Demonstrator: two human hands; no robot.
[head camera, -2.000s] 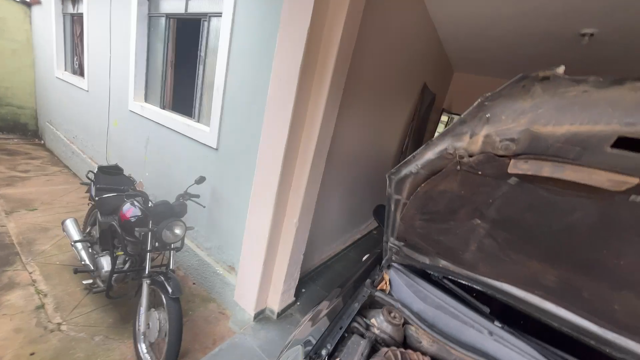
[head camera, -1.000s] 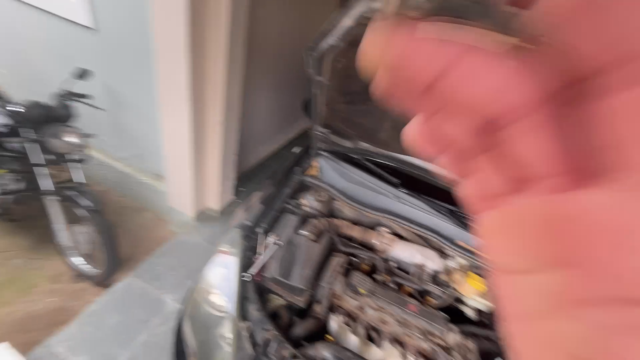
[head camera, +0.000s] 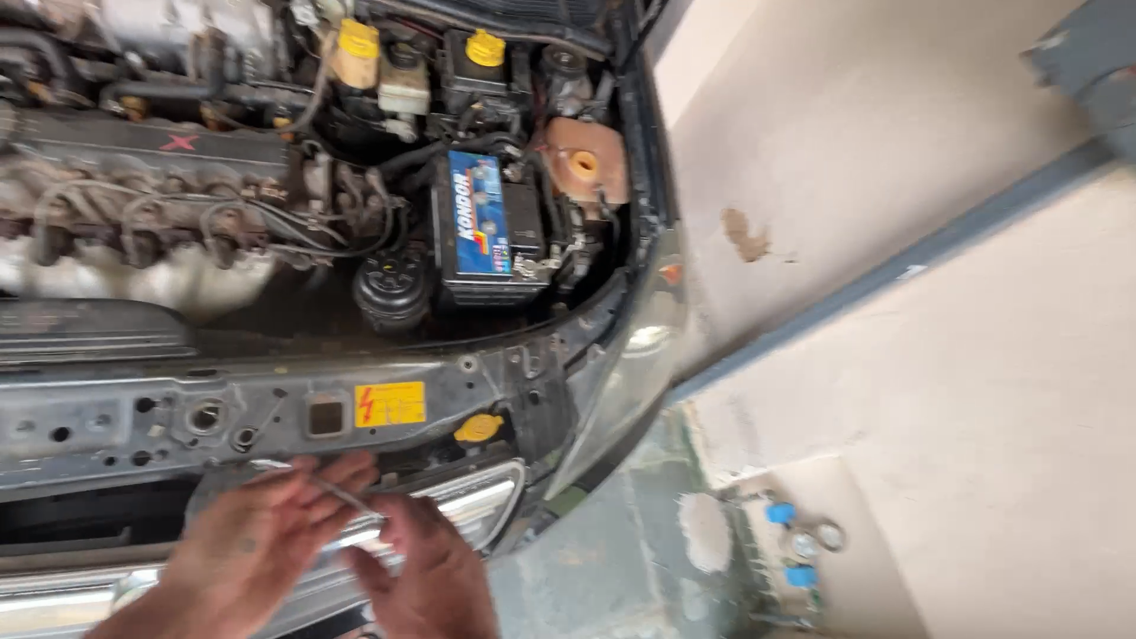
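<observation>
A slim metal hand tool (head camera: 348, 497), perhaps a wrench, spans my two hands over the front edge of a car's open engine bay. My left hand (head camera: 257, 532) has the tool across its partly extended fingers. My right hand (head camera: 426, 564) grips the tool's near end between thumb and fingers. Blur hides the tool's exact shape. Just beyond the hands lies the front crossmember (head camera: 284, 408) with a yellow warning sticker (head camera: 390, 405). The chrome grille trim (head camera: 479, 497) is beneath and beside my right hand.
A Kondor car battery (head camera: 479, 217) sits right of the engine (head camera: 151, 177). A round black canister (head camera: 390, 288) and a yellow cap (head camera: 479, 428) are near the crossmember. The headlight (head camera: 621, 382) borders the right corner. Beyond it are a wall (head camera: 976, 355) and pipes with blue fittings (head camera: 800, 575).
The view has swung down and right to the engine bay. One hand was raised close to the camera a second ago; now both are low at the car's front with the metal tool.
</observation>
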